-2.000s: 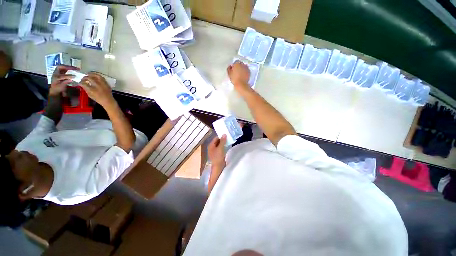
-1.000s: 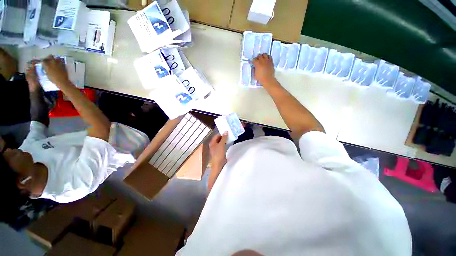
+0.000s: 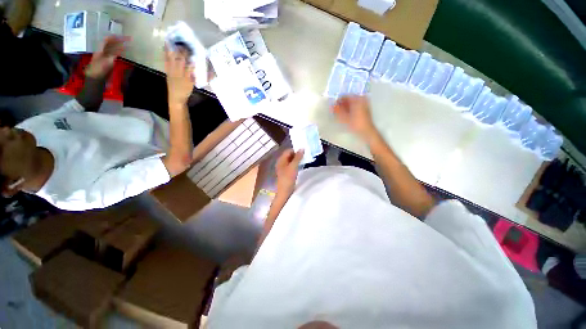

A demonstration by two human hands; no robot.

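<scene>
My left hand [image 3: 288, 166] holds a pale frosted stack of nested trays [image 3: 307, 142] near the bench's front edge. My right hand [image 3: 352, 113] is blurred, just in front of a clear blister tray [image 3: 347, 81]; whether its fingers hold anything cannot be told. That tray lies in front of another clear tray [image 3: 360, 46]. More two-cavity trays [image 3: 430, 72] run in a row to the right along the back of the bench.
Printed white-and-blue sleeves [image 3: 249, 93] lie left on the bench. A seated co-worker [image 3: 103, 154] handles a sleeve. An open carton [image 3: 234, 157] holds rows of white edges. Black units [image 3: 558, 193] stand at the far right; a pink stool [image 3: 517, 243] is below.
My right hand has drawn back from the front tray, which now lies uncovered. The view has shifted. The co-worker's hand has moved right to a sleeve. My left hand still holds the stack.
</scene>
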